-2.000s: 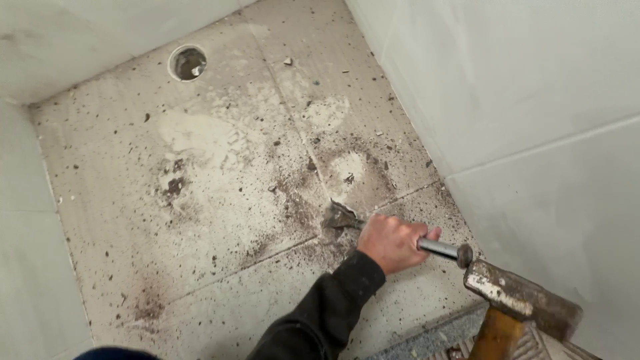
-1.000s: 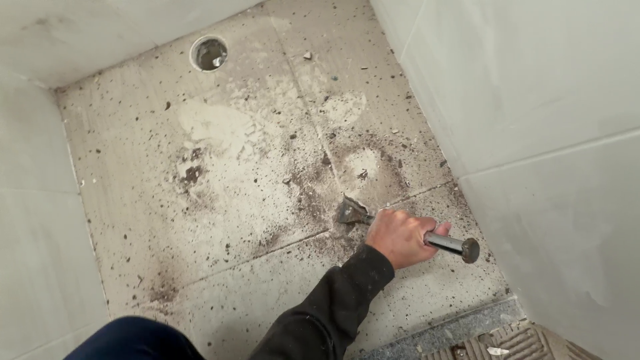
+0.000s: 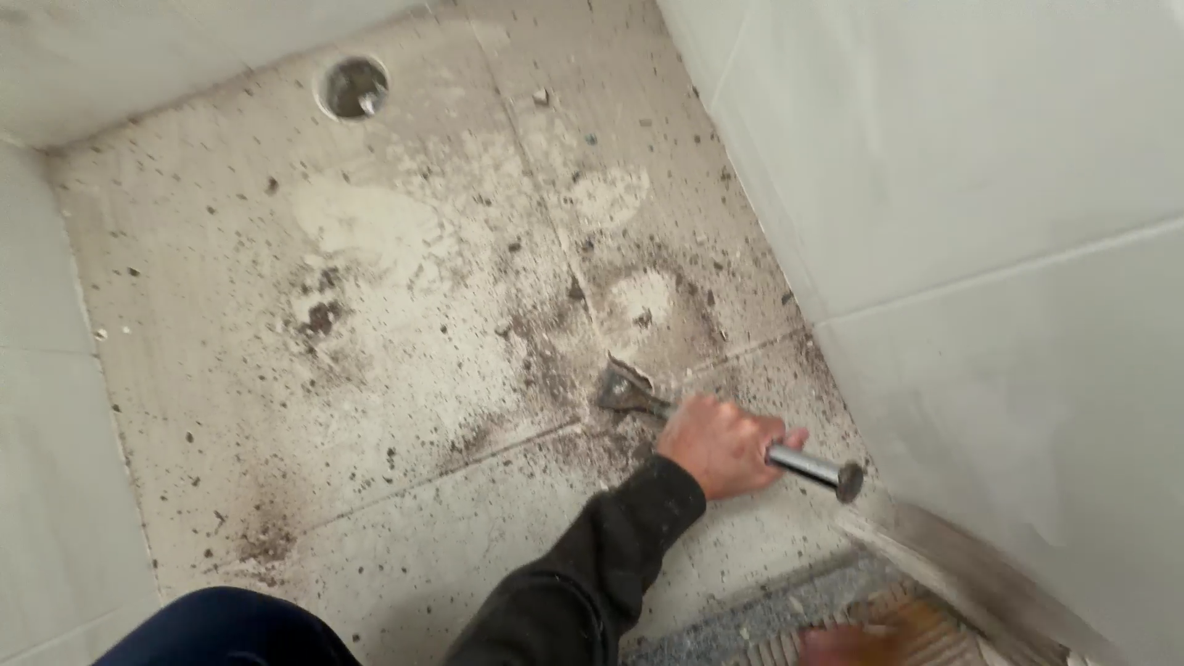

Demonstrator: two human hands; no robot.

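Observation:
My left hand (image 3: 726, 446), in a dark sleeve, is closed around the shaft of a steel chisel (image 3: 814, 467). The chisel lies at a low slant, its wide flat blade (image 3: 622, 387) against the chipped floor tile where joints meet, its round struck end pointing to the lower right. At the bottom right edge my right hand (image 3: 837, 646) shows only in part and blurred, by the wooden handle of a hammer. The hammer's head (image 3: 980, 573) is smeared by motion, just below and right of the chisel's struck end.
Beige floor tiles (image 3: 213, 370) carry dark chips and dust. A round drain opening (image 3: 353, 89) lies at the top left. Pale tiled walls (image 3: 971, 166) enclose the floor. A grey stone strip (image 3: 768, 606) and ridged adhesive run along the near edge. My knee (image 3: 227, 629) is at the bottom left.
The hammer was near the chisel's struck end two seconds ago, out of view one second ago, and is back in view, blurred. The left hand has kept its hold on the chisel.

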